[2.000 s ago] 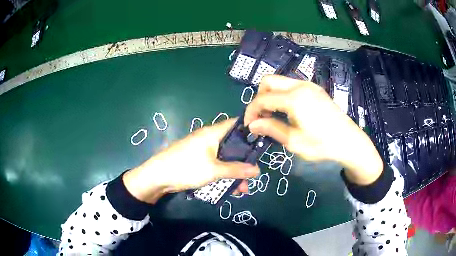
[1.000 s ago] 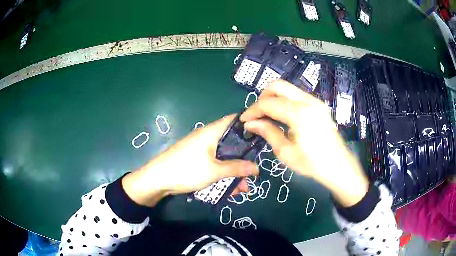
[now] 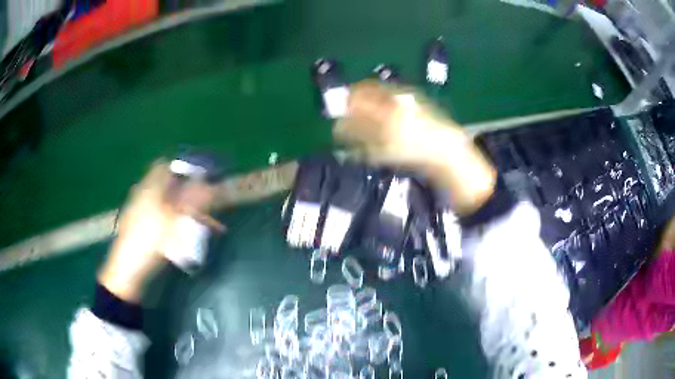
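The view is blurred. My left hand point(image 3: 152, 222) is at the left, over the pale edge strip, closed around a phone housing point(image 3: 186, 240) whose dark end and white keypad part show past the fingers. My right hand point(image 3: 400, 129) reaches over the green belt at top centre, by the handsets there; its fingertips are blurred and I cannot tell whether they hold one. Waiting housings point(image 3: 340, 203) lie side by side on the bench below my right hand, white patches toward me. Oval rings point(image 3: 340, 318) lie loose in a pile nearer to me.
Handsets point(image 3: 437, 63) lie on the green belt point(image 3: 244, 81) beyond the pale edge strip point(image 3: 59, 240). Glossy black blister trays point(image 3: 570, 185) are stacked at the right. A red bin point(image 3: 103, 26) is at the upper left. Another person's pink sleeve point(image 3: 644, 300) shows at the lower right.
The view has shifted toward the belt. My hands have parted: my left hand moved left with the housing, my right hand moved forward over the belt.
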